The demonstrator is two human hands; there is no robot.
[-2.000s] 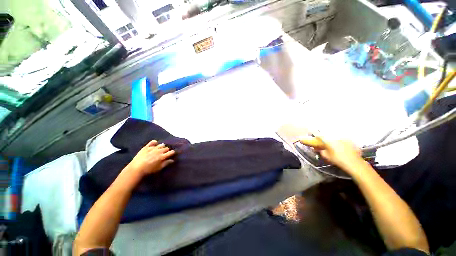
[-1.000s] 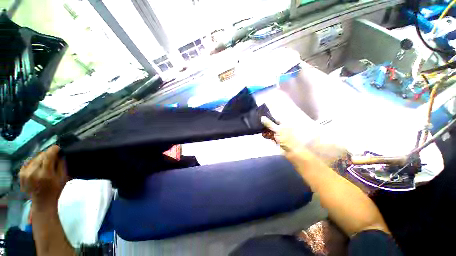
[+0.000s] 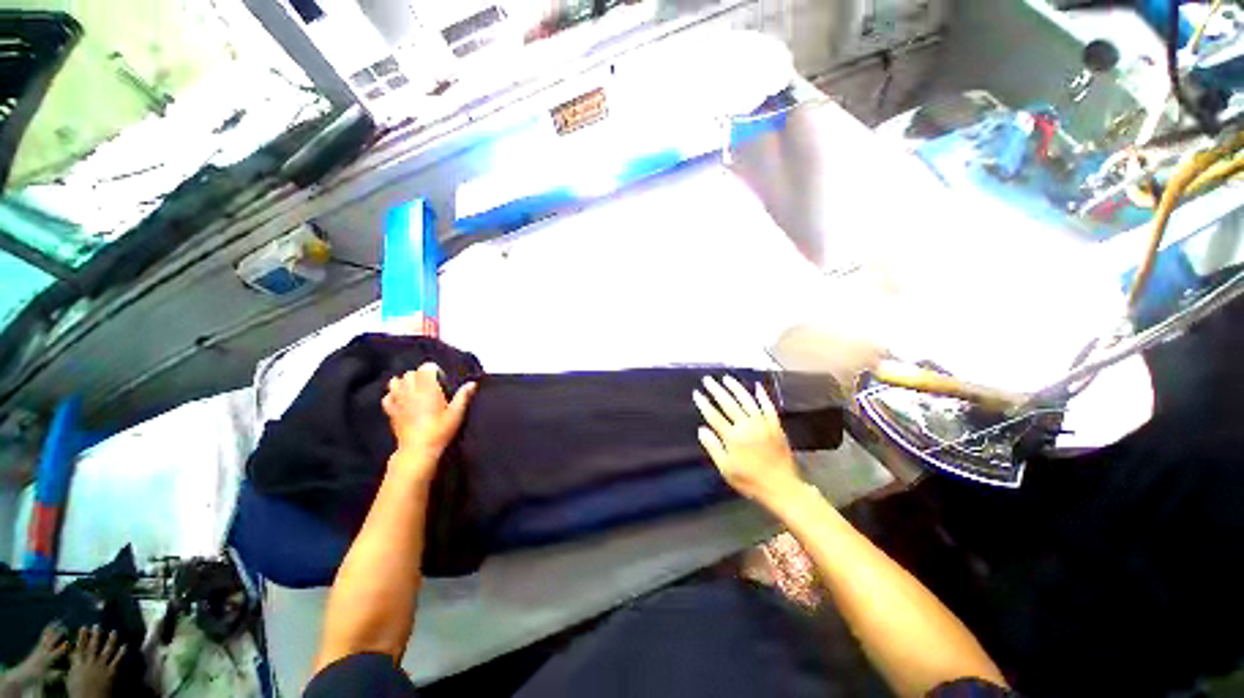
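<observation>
A black garment [image 3: 587, 423] lies over the navy-blue padded form [image 3: 293, 545], bunched at its left end and laid flat toward the right. My left hand [image 3: 426, 412] rests on the bunched part, fingers partly curled; whether it pinches the cloth cannot be told. My right hand [image 3: 744, 439] lies on the flat part near its right end, fingers spread, holding nothing. The steam iron [image 3: 955, 430] with its light wooden handle rests untouched at the right.
The white padded table top [image 3: 614, 293] spreads behind the form. A blue bar [image 3: 409, 266] stands behind it at the left. A hose [image 3: 1160, 327] runs from the iron to the upper right. A grey bin [image 3: 1016, 68] holds small items. Another person's hands [image 3: 89, 661] show at lower left.
A second ago both hands held the garment raised above the bare form; now it lies over the form with both hands on it. The iron, held two seconds ago, now rests free.
</observation>
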